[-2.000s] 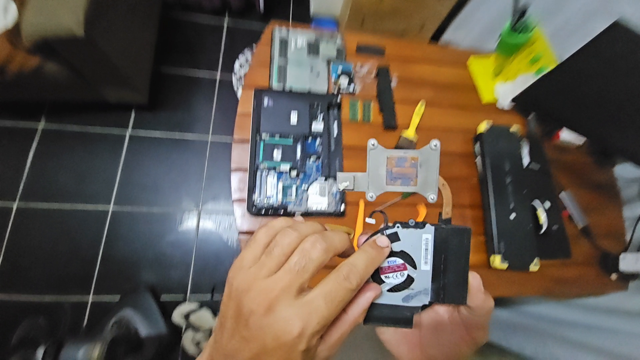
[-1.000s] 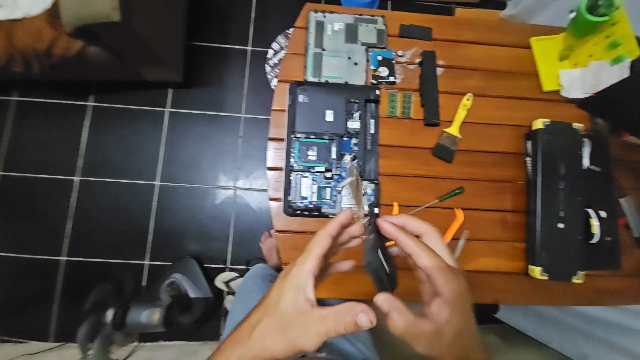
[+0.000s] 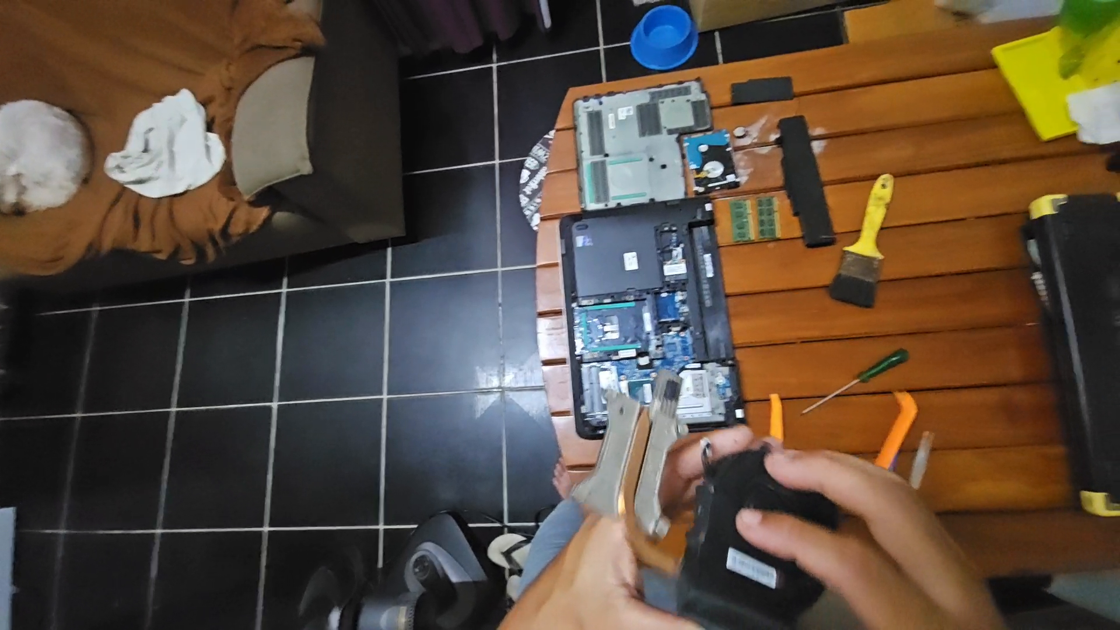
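Observation:
Both hands hold a laptop cooling fan and heatsink assembly above the table's near edge. My left hand [image 3: 604, 569] grips it by the copper heat pipe and metal plate [image 3: 630, 455]. My right hand [image 3: 875, 534] has its fingers over the black fan housing [image 3: 752, 551], which bears a white label. Just beyond the metal plate lies an opened laptop base [image 3: 647, 324] with its circuit board exposed. A green-handled screwdriver [image 3: 882, 366] and an orange pry tool [image 3: 898, 430] rest to the right, beside a second orange tool [image 3: 776, 416], partly covered by the hand.
Beyond the laptop are its bottom cover [image 3: 643, 144], a hard drive [image 3: 710, 162], memory modules [image 3: 753, 219] and a black battery [image 3: 806, 182]. A yellow-handled brush [image 3: 862, 241] lies right of them. A black case with yellow corners [image 3: 1085, 350] stands at the right edge.
The fan assembly has been turned over: its label-side with the round hub faced up two seconds ago, and now the black housing side shows. Both hands stay on it. The view has shifted left.

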